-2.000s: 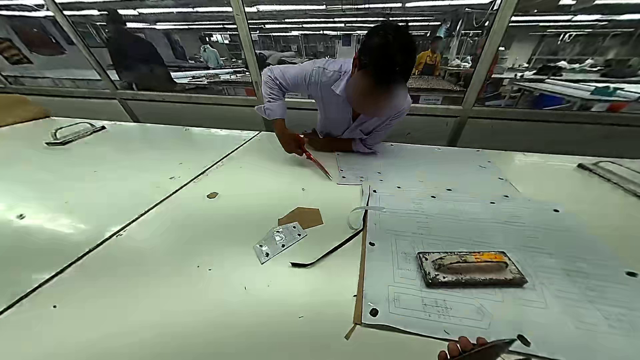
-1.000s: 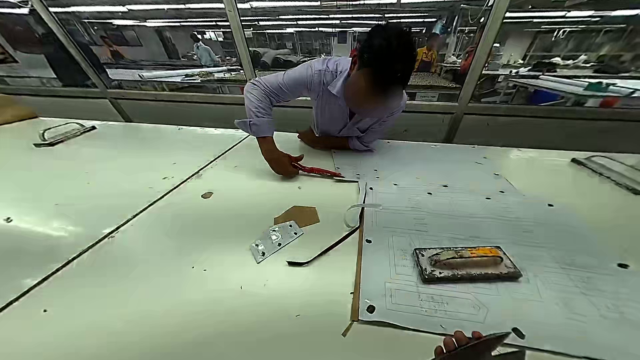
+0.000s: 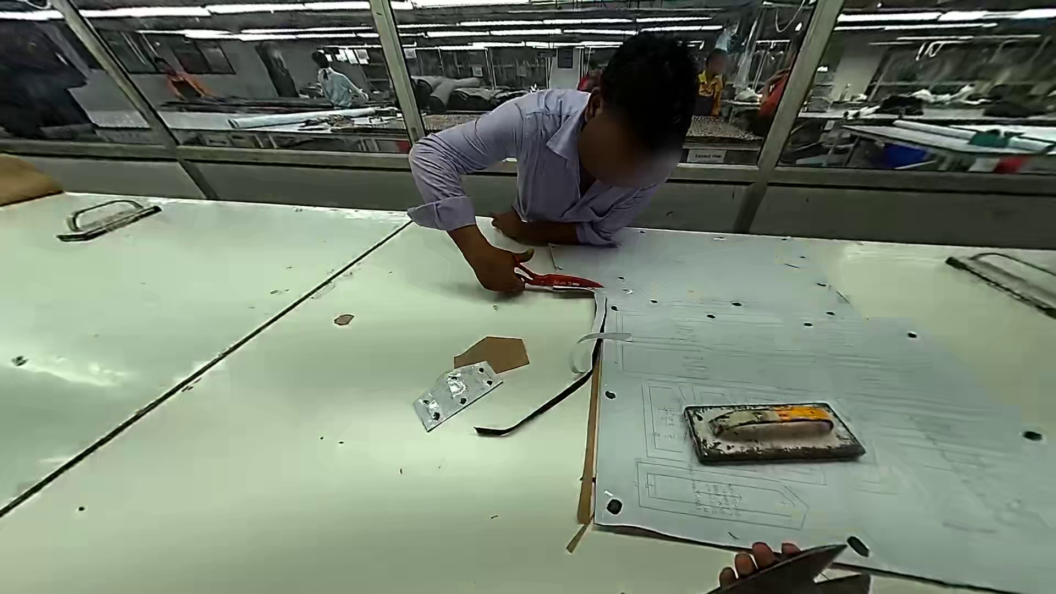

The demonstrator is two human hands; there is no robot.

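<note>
At the bottom edge, the fingertips of what appears to be my left hand point(image 3: 755, 561) show at the near edge of the printed pattern paper point(image 3: 726, 355). Open dark shear blades point(image 3: 788, 571) lie over those fingers and point right; their handles and the hand on them are out of frame. My right hand is not visible. Across the table a co-worker's hand point(image 3: 497, 268) holds red-handled shears point(image 3: 565, 282) at the paper's left edge. A dark strip point(image 3: 540, 412) curls away from that edge. A worn block with a handle point(image 3: 774, 431) rests on the paper.
Left of the paper lie a brown card piece point(image 3: 495, 353) and a clear plate with dark spots point(image 3: 456, 394). Handled metal weights lie at far left point(image 3: 109, 221) and far right point(image 3: 1006, 280). A co-worker leans over the table's far side, before a glazed partition.
The co-worker's red shears have swung from slanting down toward the near right to lying almost level along the paper's left edge. The co-worker's cutting arm has shifted left.
</note>
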